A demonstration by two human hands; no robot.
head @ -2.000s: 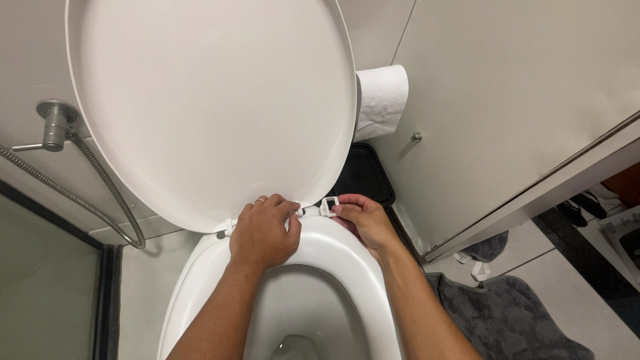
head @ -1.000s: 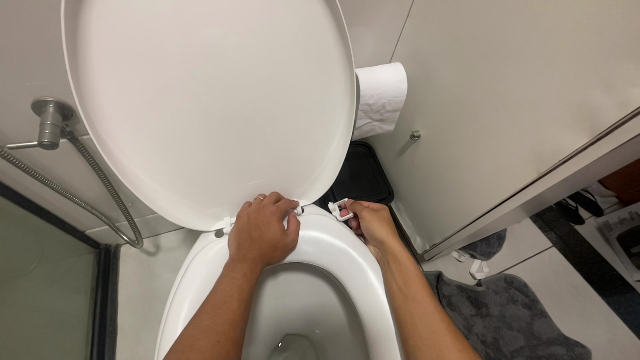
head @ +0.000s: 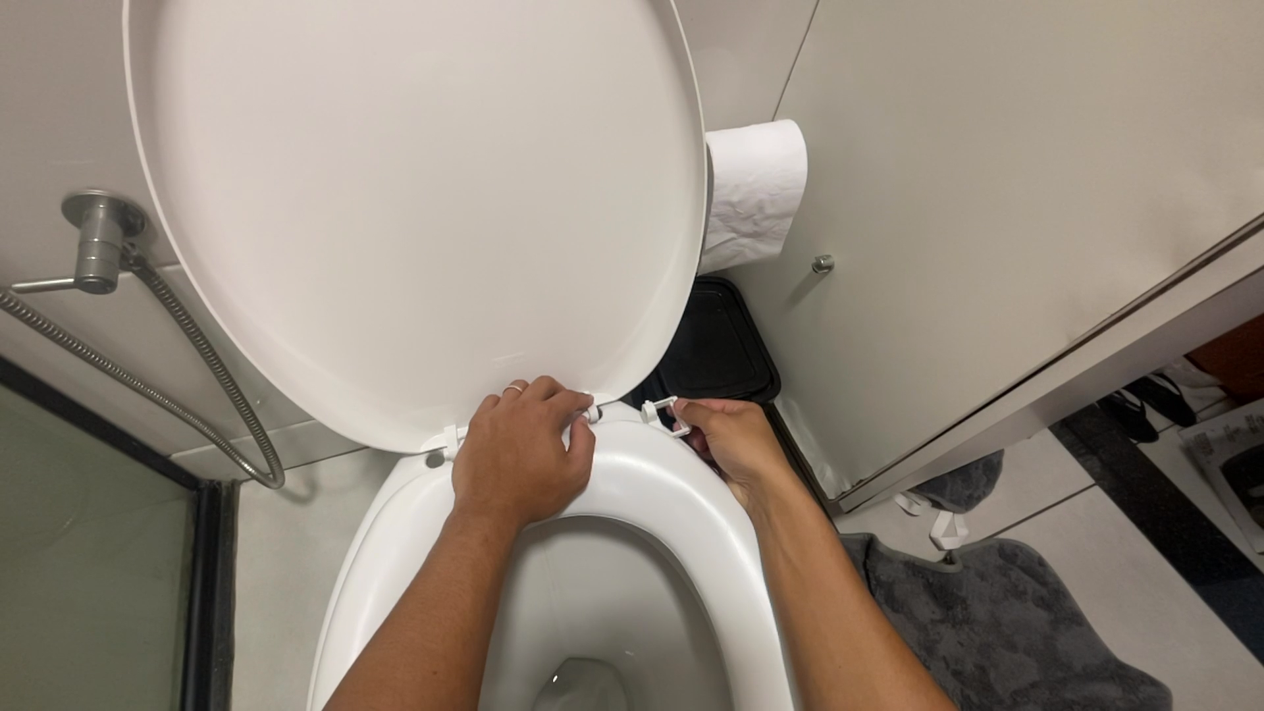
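Note:
A raised white toilet lid (head: 425, 217) leans back above the toilet seat (head: 652, 494), which lies on the bowl. My left hand (head: 525, 454), with a ring on one finger, rests over the hinge bar at the lid's base, its thumb and index finger around the bar's right end. Left of that hand, a white hinge part (head: 450, 441) shows beside a dark hole (head: 434, 459) in the rim. My right hand (head: 733, 439) pinches a small white plastic hinge piece (head: 664, 415) with an open frame, just right of the hinge bar and apart from it.
A toilet paper roll (head: 755, 193) hangs behind the lid's right edge, above a black bin (head: 721, 341). At left are a metal valve (head: 99, 242) with a flexible hose (head: 202, 365) and a dark-framed glass panel (head: 94, 553). A grey mat (head: 997, 622) lies on the floor at right.
My right hand has drawn the small white hinge piece slightly right, away from the hinge bar, and turned it. My left hand has stayed on the hinge.

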